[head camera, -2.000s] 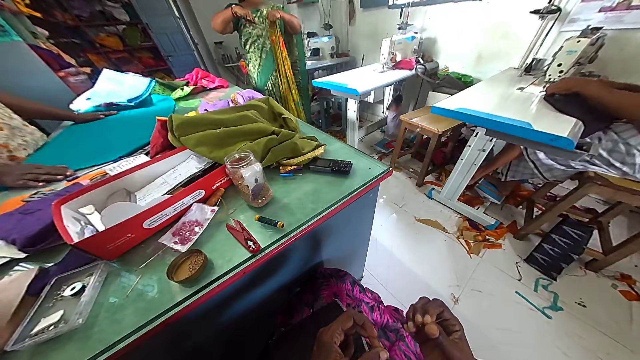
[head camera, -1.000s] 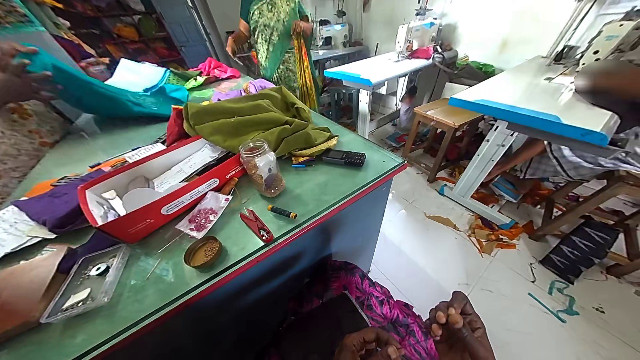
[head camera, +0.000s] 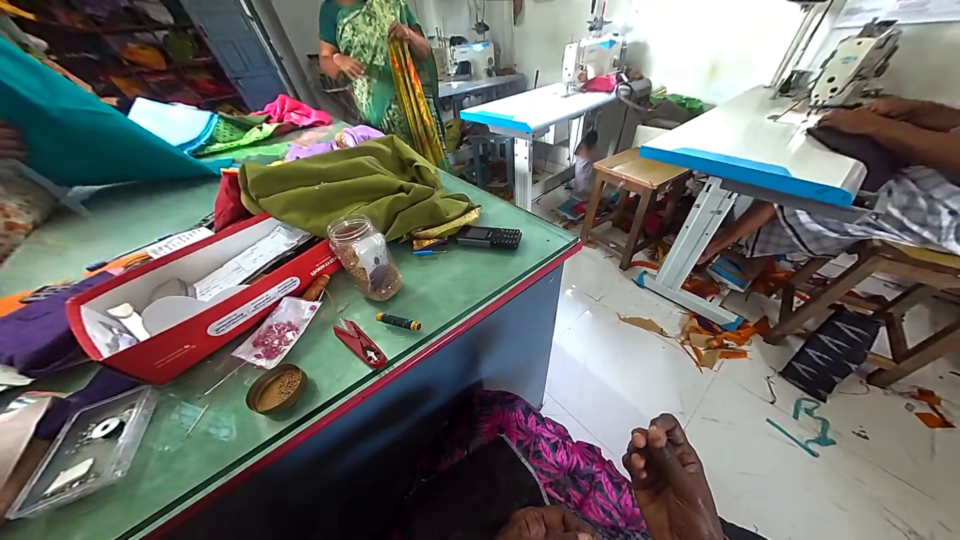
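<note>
My right hand (head camera: 671, 476) is raised at the lower right, thumb and fingertips pinched together; anything as fine as a needle or thread between them is too small to make out. My left hand (head camera: 546, 523) lies low at the bottom edge, partly cut off, over black cloth (head camera: 480, 491) on my lap. Beside the lap, on the green glass-topped table, are red thread snips (head camera: 360, 345), a dark thread spool (head camera: 398, 322), a round lid holding small beads (head camera: 277, 390), a bag of pink beads (head camera: 277, 334) and a glass jar of beads (head camera: 366, 259).
A red box (head camera: 202, 300), olive cloth (head camera: 352, 187), a mobile phone (head camera: 489, 238) and a clear plastic case (head camera: 82, 450) are on the table. Co-workers stand at the back and left; another sits at a sewing machine (head camera: 855, 64). A wooden stool (head camera: 645, 169) and fabric scraps (head camera: 712, 341) occupy the floor.
My left hand has moved lower, mostly out of view, and my hands are farther apart than two seconds ago. At the left, a co-worker has lifted the teal cloth off the table.
</note>
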